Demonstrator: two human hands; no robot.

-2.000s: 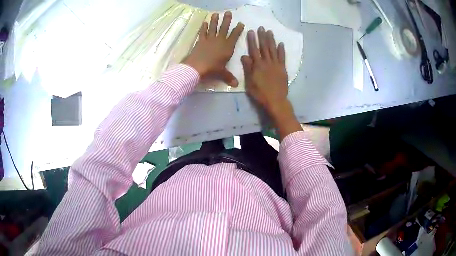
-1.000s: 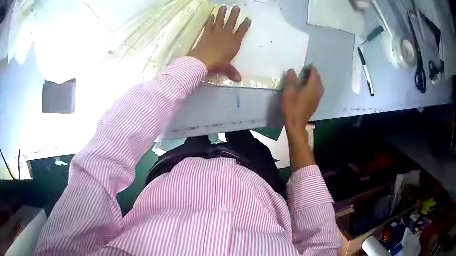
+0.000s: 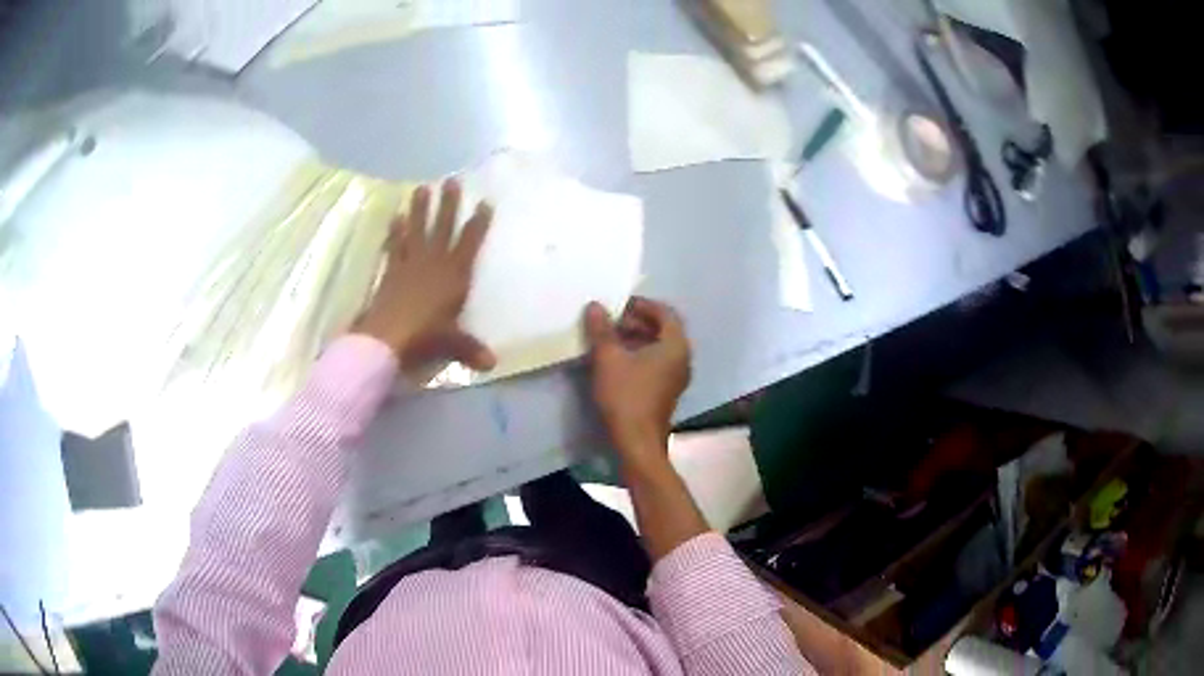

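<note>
A slashed pattern [image 3: 277, 284] with a fan of cream-yellow strips lies on the pale table. A white pattern piece [image 3: 555, 251] lies over its right end, with a yellowish edge showing below. My left hand [image 3: 429, 284] is flat with fingers spread, over the left part of the white piece and the strips. My right hand [image 3: 640, 363] is at the piece's lower right corner, thumb and fingers curled close together. Something small and dark shows between its fingers, mostly hidden, so I cannot tell what it is or whether it is held.
Right of the work are loose white paper [image 3: 693, 112], a pen [image 3: 817, 244], a green-handled tool [image 3: 821, 135], a tape roll [image 3: 927, 145] and black-handled scissors [image 3: 981, 198]. A dark grey square [image 3: 100, 466] lies at left. An open wooden box [image 3: 845, 614] of supplies is at lower right.
The view has shifted, showing more of the table's far side. My right hand left its flat place on the white piece for the lower right corner and curled. My left hand stays flat.
</note>
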